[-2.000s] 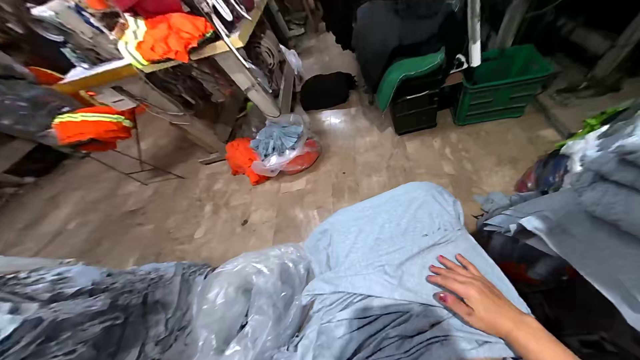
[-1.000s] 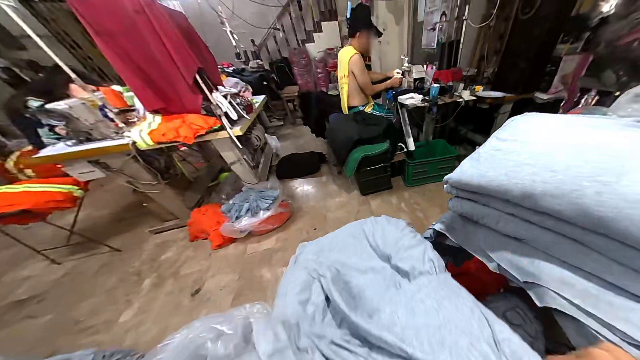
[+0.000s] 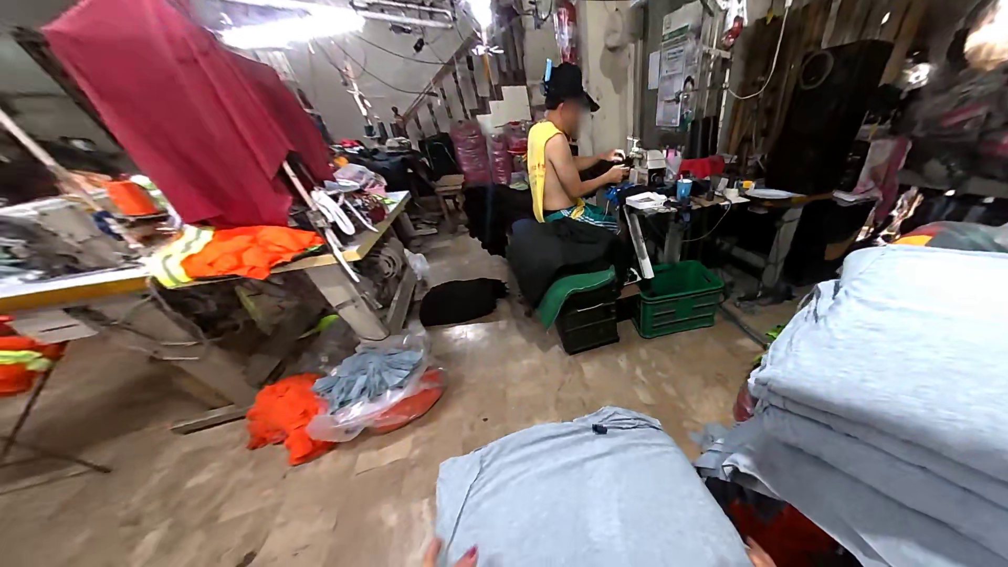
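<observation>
A light blue-grey folded garment [image 3: 587, 496] with a small dark neck label lies at the bottom middle. Only fingertips of my left hand [image 3: 450, 554] show at its lower left edge, one with a red nail. Fingertips of my right hand [image 3: 757, 554] touch its lower right edge. The rest of both hands is out of frame, and how firmly they hold the cloth is hidden. To the right rises a thick stack of folded light blue-grey garments [image 3: 906, 378].
Orange cloth [image 3: 290, 417] and a plastic bag of grey cloth [image 3: 368, 378] lie on the tiled floor. Farther off, a person [image 3: 559, 157] sits at a sewing machine beside a green crate [image 3: 679, 301]. A worktable [image 3: 370, 236] with orange reflective clothing stands left.
The view has tilted up a lot. The garment, loosely spread under a hand two seconds ago, now looks neatly folded, with fingertips at both its sides.
</observation>
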